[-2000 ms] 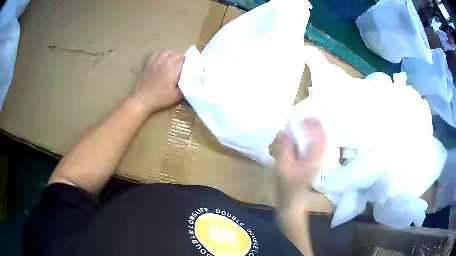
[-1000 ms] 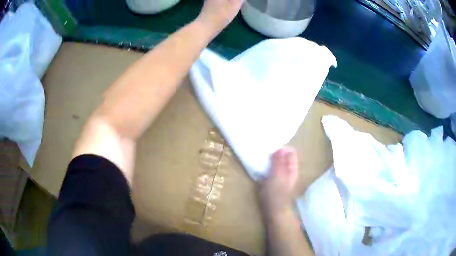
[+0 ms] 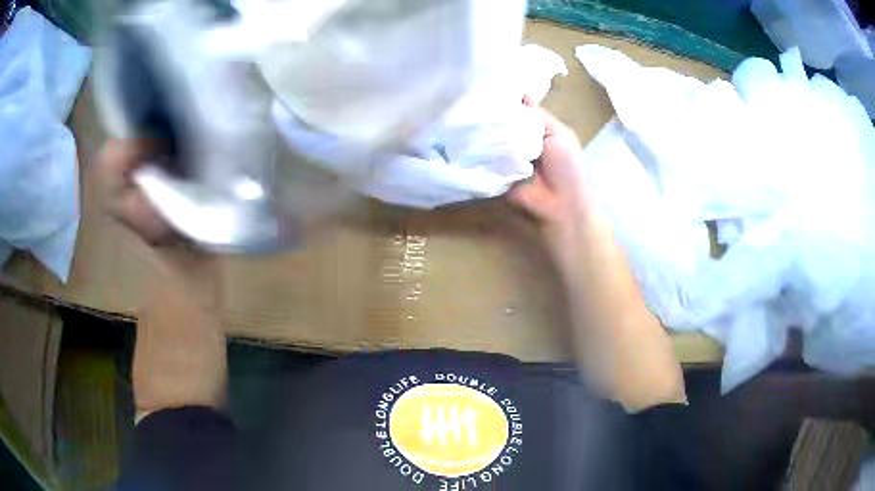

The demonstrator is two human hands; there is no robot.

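Note:
A white and clear unit (image 3: 369, 67), blurred by motion, is held over the bench at the upper left and centre. Its silvery-white base end (image 3: 206, 206) faces left with a dark part beside it. My left hand (image 3: 144, 197) is closed on this base end and is blurred. My right hand (image 3: 552, 168) grips a white protective bag (image 3: 451, 168) by its right side. The bag lies around the lower right part of the unit; how far the unit is inside it cannot be told.
A large crumpled pile of white bags (image 3: 768, 192) lies on the right of the cardboard-covered bench (image 3: 317, 297). A white bagged bundle (image 3: 34, 144) is at the left edge. The green bench edge (image 3: 652, 29) runs along the top. Another white bundle is at the upper right.
My left hand has come back from the belt with a unit and is now at the left over the bench. My right hand and the bag have moved up; the bag is now bunched around the unit.

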